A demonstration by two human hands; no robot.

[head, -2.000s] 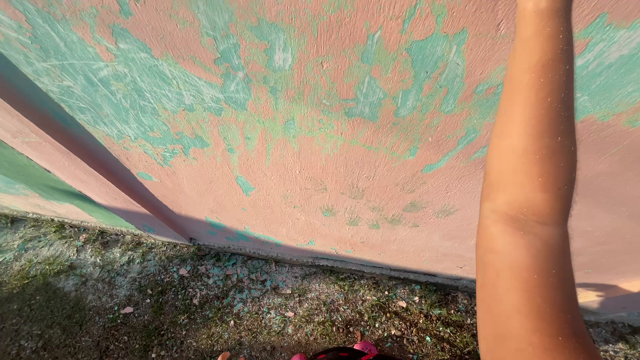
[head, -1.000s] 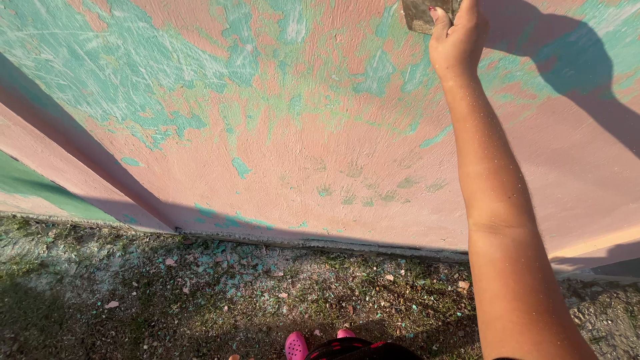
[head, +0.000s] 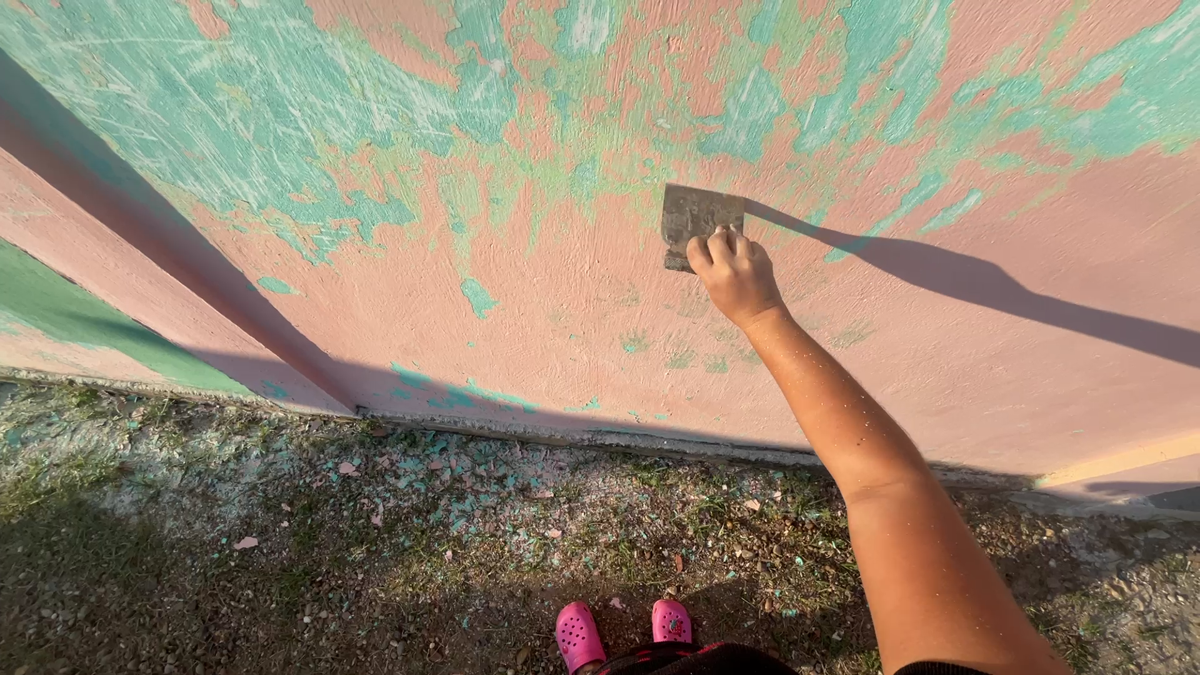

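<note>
My right hand [head: 736, 272] grips a broad, flat scraper [head: 698, 214] with a worn, stained metal blade. The blade lies at the surface of a painted wall [head: 581, 309], near the lower edge of its flaking patches; whether it touches cannot be told. Pink shows over much of the wall, with turquoise paint [head: 375, 103] in ragged, scratched areas above and small turquoise spots lower down. Faint greenish marks lie just below my hand. The scraper's handle is hidden by my fingers. My left hand is out of view.
A pink pillar [head: 178, 291] juts out at the left, beside a green band [head: 103, 323]. Paint chips [head: 450, 478] litter the grass and gravel along the wall's base. My pink clogs [head: 579, 637] stand on the ground at the bottom. A long arm shadow crosses the wall at right.
My right hand, at the top edge with the scraper a second ago, has come down the wall. Two seconds ago the hand was mostly cut off by the top edge.
</note>
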